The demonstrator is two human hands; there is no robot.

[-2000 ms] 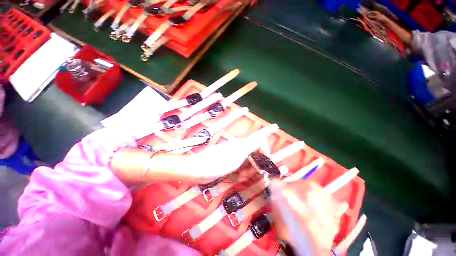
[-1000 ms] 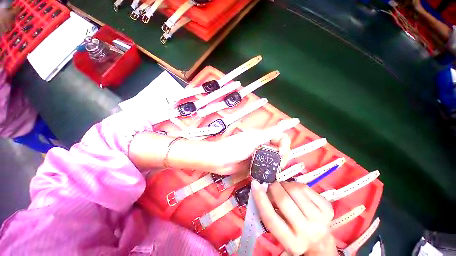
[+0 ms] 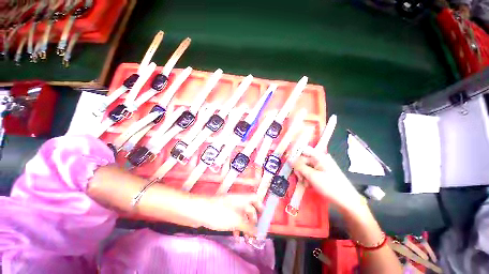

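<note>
A wristwatch (image 3: pixel 279 185) with a dark rounded-square face lies slanted over the lower right of the red watch tray (image 3: pixel 313 222). My left hand (image 3: pixel 236 215) holds its grey buckle-side strap near the tray's front edge. My right hand (image 3: pixel 316 167) pinches its upper strap piece. Several other strapped watches lie in rows in the tray, such as one at the centre (image 3: pixel 214 122). A thin blue stick tool (image 3: pixel 259 113) lies across the watches at the upper middle.
A white scrap (image 3: pixel 364 155) with a thin dark stick and a small white block (image 3: pixel 374 192) lie right of the tray. A clipboard with white paper (image 3: pixel 456 144) stands far right. A red parts box (image 3: pixel 33 107) is left. Crowded stacked trays (image 3: pixel 102 24) are upper left. A second red tray (image 3: pixel 339 256) is lower right.
The view has turned right. The watch was held up near the tray's middle with its face lit; it is now low at the tray's right side, with my hands farther apart.
</note>
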